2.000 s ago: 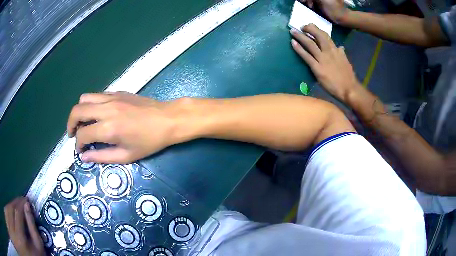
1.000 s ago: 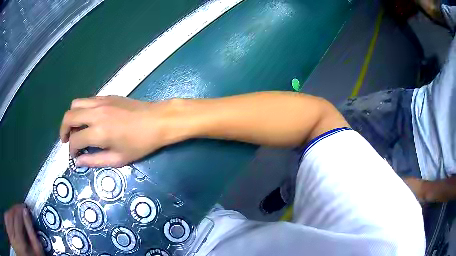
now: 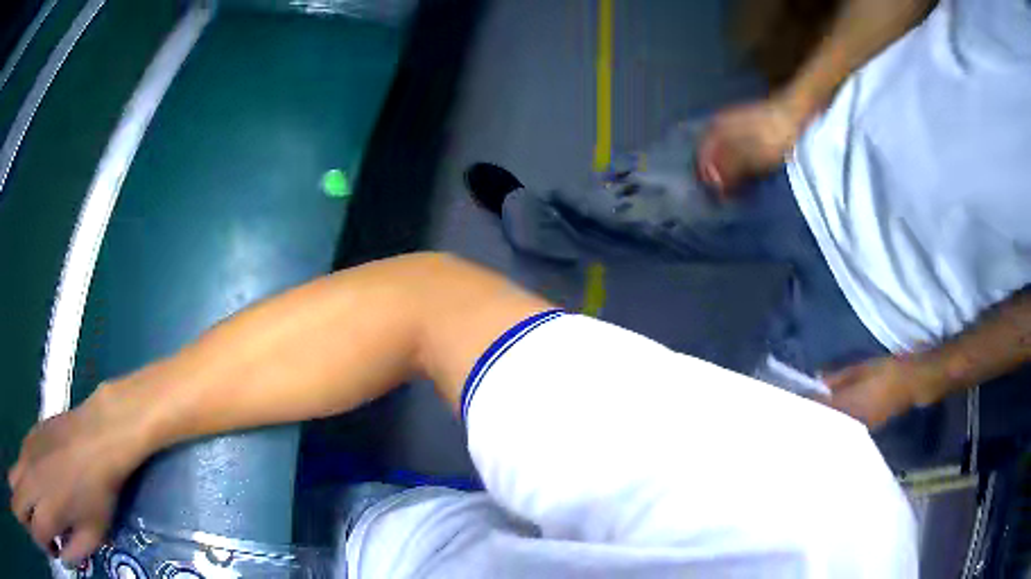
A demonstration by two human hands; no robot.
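Note:
My right hand (image 3: 70, 484) is at the lower left, palm down with curled fingers, over the corner of the clear blister tray (image 3: 232, 556). A small shiny bit shows under the fingertips, but whether they grip it cannot be told. Only a strip of the tray shows at the bottom edge, with a ringed round part (image 3: 127, 564) in a pocket close to my hand. The rest of the tray is cut off. My left hand is out of the picture.
The metal rail (image 3: 88, 238) runs up the left beside the dark green worktop (image 3: 226, 147), which bears a green sticker (image 3: 336, 182). A person stands at right, one hand (image 3: 871, 390) holding something white. A yellow line (image 3: 604, 85) crosses the floor.
The view has swung right, so my right hand and the tray appear further lower left and my left hand has left the picture. The neighbouring person now stands more fully in view.

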